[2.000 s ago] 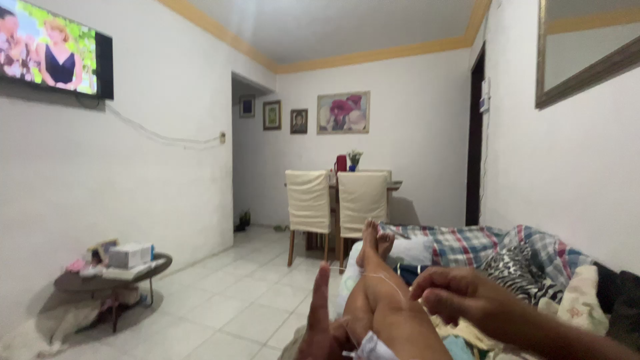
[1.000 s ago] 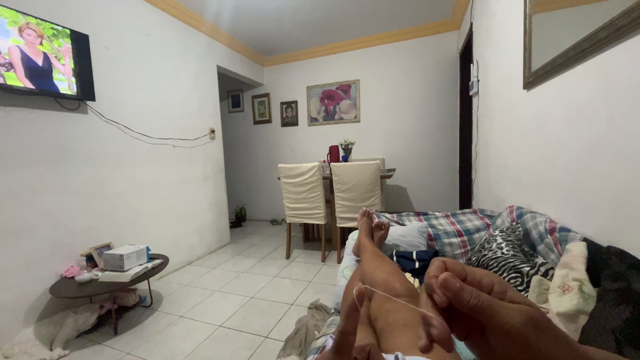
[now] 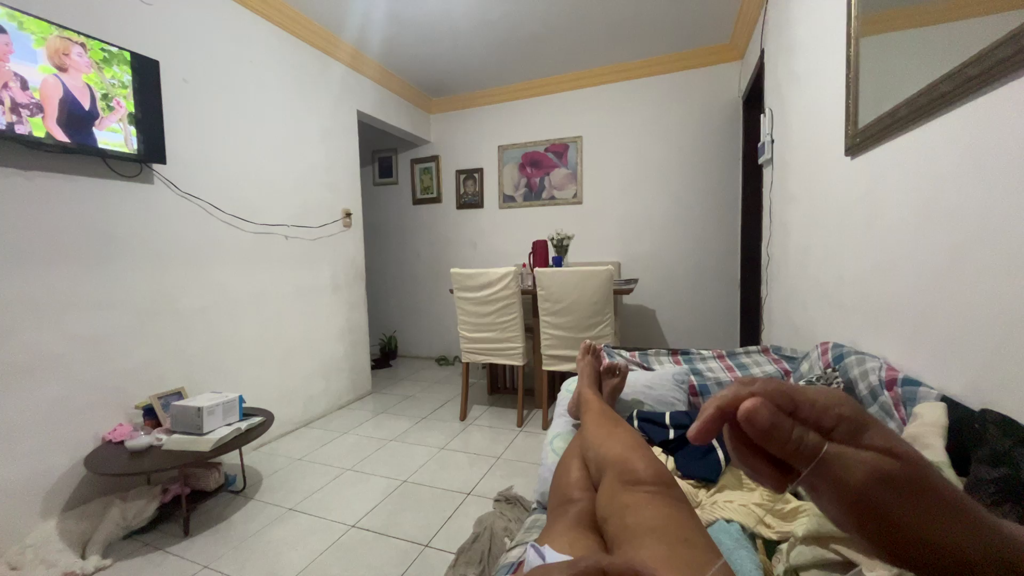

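Observation:
My right hand (image 3: 808, 440) is raised at the right, over the sofa, with its fingers curled and the thumb near the fingertips. A thin white thread (image 3: 814, 466) loops over that hand; another short stretch shows near the bottom edge. Only a blurred part of my left hand (image 3: 592, 565) shows at the bottom, in front of my legs; its fingers are hidden. My bare legs (image 3: 632, 496) lie stretched out on the sofa, crossed at the feet. A bit of white cloth (image 3: 546, 555) lies beside the left hand.
Yellow clothing (image 3: 744, 500), a navy cloth (image 3: 680, 448) and a plaid cover (image 3: 736, 374) lie on the sofa. At the left, a round low table (image 3: 120, 459) holds a box (image 3: 206, 411), with a white animal (image 3: 96, 528) beneath it. Chairs (image 3: 488, 320) stand at a dining table behind.
My left hand, raised before me with the thread earlier, has dropped mostly out of view at the bottom. My right hand has moved away from it to the right.

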